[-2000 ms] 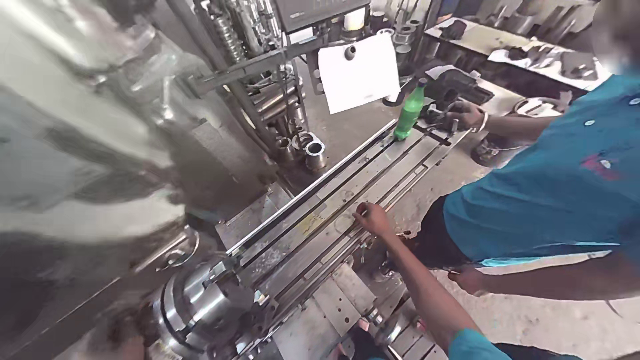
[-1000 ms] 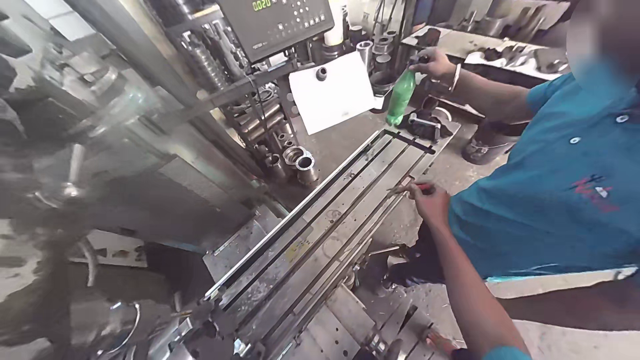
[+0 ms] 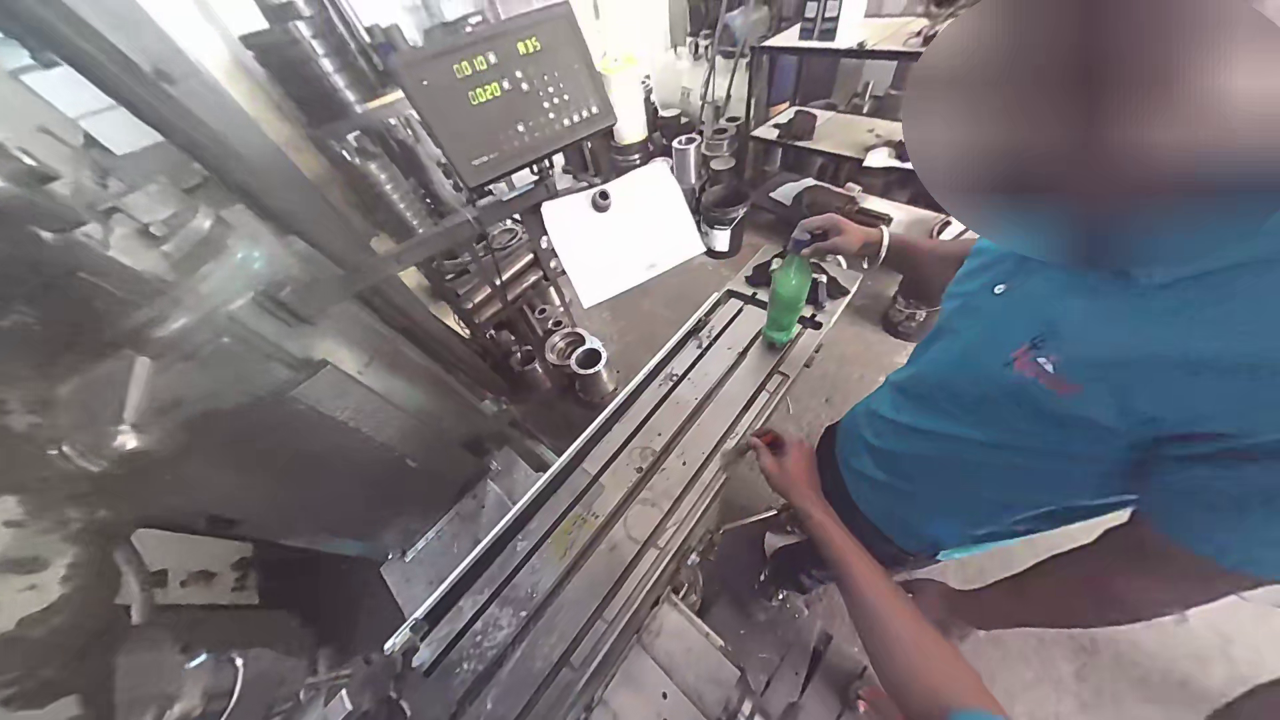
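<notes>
My right hand [image 3: 785, 465] reaches in from the bottom, over the near edge of the milling machine's T-slotted table [image 3: 650, 470]. Its fingers are closed on a small tool [image 3: 740, 452] with an orange-red part; blur hides its exact kind. My left hand is not in view. Toward the table's far end, a co-worker's hand [image 3: 840, 238] grips the top of a green plastic bottle [image 3: 788, 300], which is held upright, slightly tilted. Whether the bottle touches the table I cannot tell. Stains and small dark bits lie on the table's surface.
The co-worker in a teal shirt [image 3: 1040, 400] stands close on the right. A digital readout [image 3: 510, 95] and a white sheet [image 3: 625, 235] are behind the table. Metal rings and cylinders [image 3: 590, 365] stand at the far side. Blurred machine parts [image 3: 130, 430] fill the left.
Over the two seconds my right hand has moved from above the table to its near edge. The co-worker's hand, earlier beside the bottle, now holds its top. The view has shifted considerably.
</notes>
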